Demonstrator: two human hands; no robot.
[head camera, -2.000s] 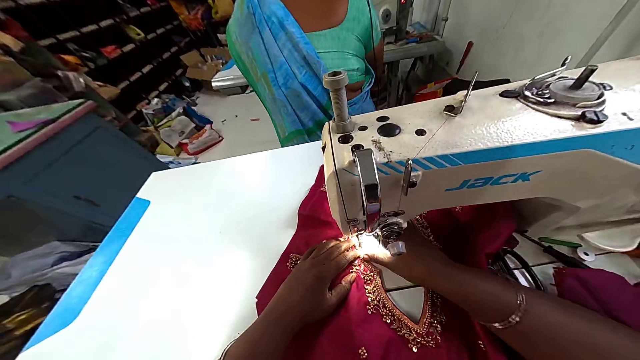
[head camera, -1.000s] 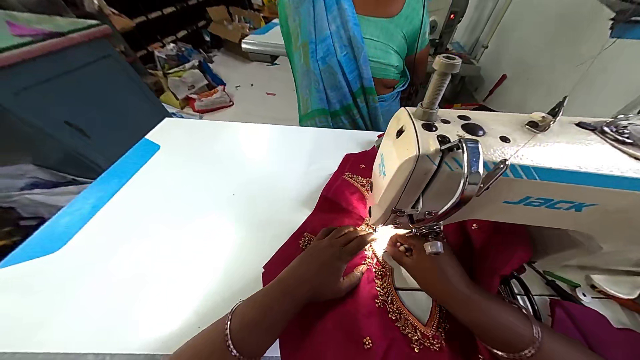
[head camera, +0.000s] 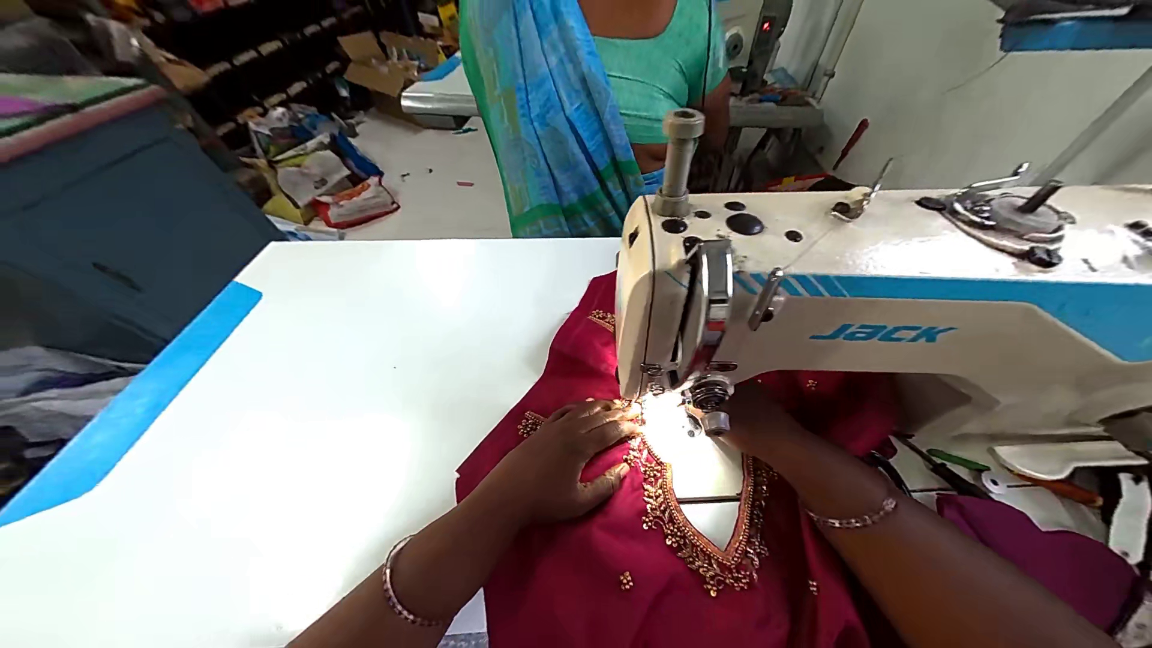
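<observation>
A maroon fabric piece (head camera: 558, 576) with a gold-embroidered, pointed neck opening lies under the head of a white and blue Jack sewing machine (head camera: 900, 333). My left hand (head camera: 571, 459) rests palm down on the cloth left of the needle area, fingertips at the lit embroidered edge, thumb apart from the fingers. Behind and right of the presser area, my right hand (head camera: 756, 423) reaches under the machine arm; its fingers are hidden by the machine head. The machine's lamp glares over the needle and presser foot, so neither shows clearly.
The white sewing table (head camera: 360, 378) has a blue edge strip (head camera: 135, 405). A person in a blue sari (head camera: 567, 117) stands beyond it. Purple cloth (head camera: 1035, 549), a green-handled tool (head camera: 958, 460) and other small tools lie at right. Bags (head camera: 351, 198) lie on the floor.
My right hand's fingers, visible by the needle a second ago, are now hidden behind the machine head. My left hand stays on the cloth beside the needle area.
</observation>
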